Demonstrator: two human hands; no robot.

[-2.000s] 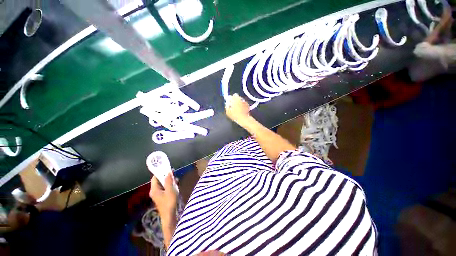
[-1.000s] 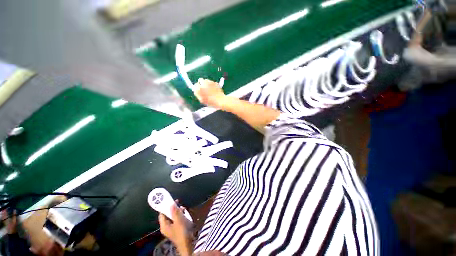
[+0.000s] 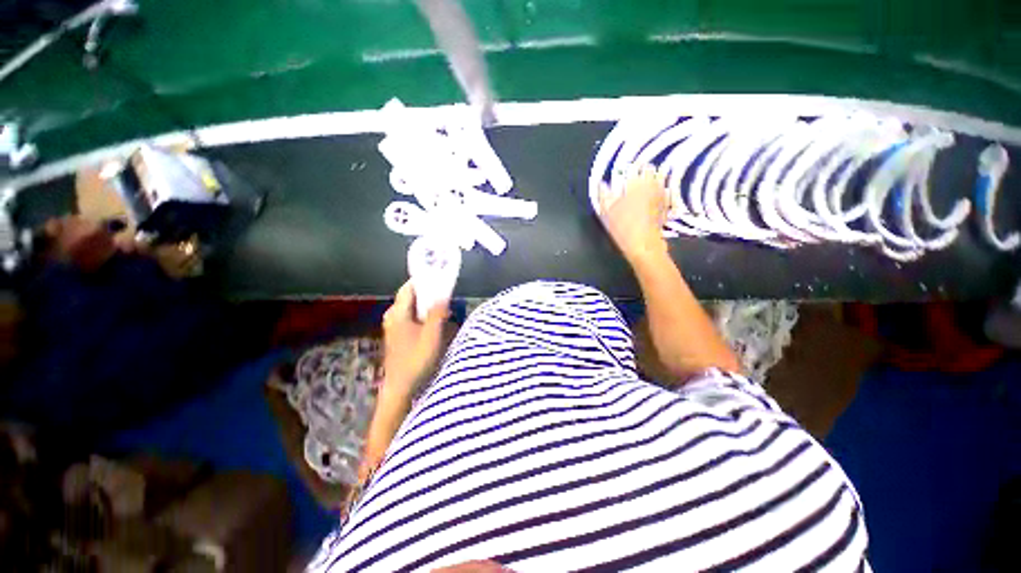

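My left hand point(image 3: 412, 336) holds a flat white cover point(image 3: 434, 269) by its narrow end, round end up, just in front of the loose pile of white covers point(image 3: 453, 185) on the black bench. My right hand point(image 3: 638, 213) is at the left end of the row of nested white curved shells point(image 3: 773, 179), its fingers on the leftmost shell. Whether the shell is lifted cannot be told. Blue patches show on some shells.
The green belt point(image 3: 627, 56) runs behind the bench point(image 3: 314, 224). A grey upright point(image 3: 459, 56) crosses it. A white-grey device point(image 3: 174, 185) stands left. Cartons of white parts point(image 3: 336, 409) are below the bench. Another curved piece point(image 3: 990, 193) lies far right.
My right hand has come back from over the belt, where it held a curved piece, to the row of shells. My left hand still holds the cover, now closer to the pile. The view has turned.
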